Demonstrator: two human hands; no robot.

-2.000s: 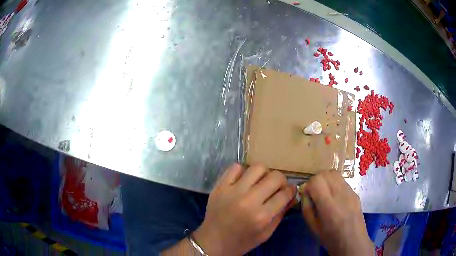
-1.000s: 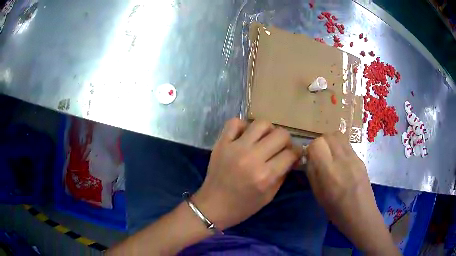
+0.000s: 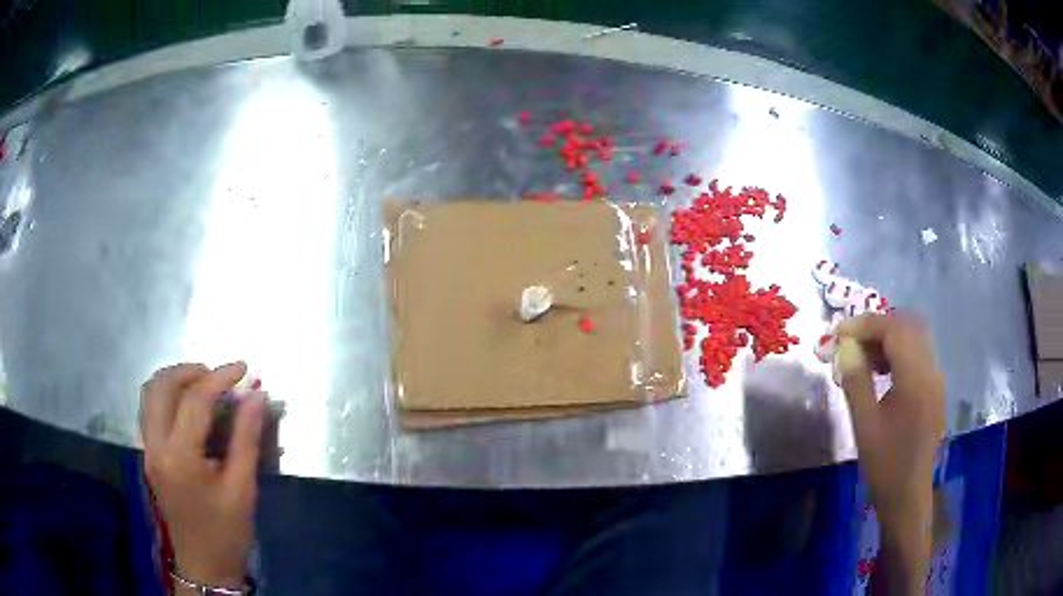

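Observation:
My left hand (image 3: 204,466) is at the table's left front edge. A white disc (image 3: 244,385) with a red spot shows small between its thumb and fingertips, mostly covered by them. My right hand (image 3: 892,390) is blurred at the right, with pale yellow covers on its fingertips. The fingertips are at the near side of a cluster of white discs with red marks (image 3: 851,293); whether they grip one cannot be told. A whitish glue cap (image 3: 535,303) stands on the brown cardboard pad (image 3: 466,349), with a red piece (image 3: 586,325) to its right.
A loose pile of red pieces (image 3: 734,309) lies right of the pad, with more scattered behind it (image 3: 577,146). A white bottle-like thing (image 3: 315,29) is at the far edge by the green belt. Brown cardboard (image 3: 1047,326) is at far right. Blue bins are below the edge.
My hands were together at the pad's front edge and have moved apart, the left to the lone disc, the right to the disc cluster. The view has shifted, showing the far edge.

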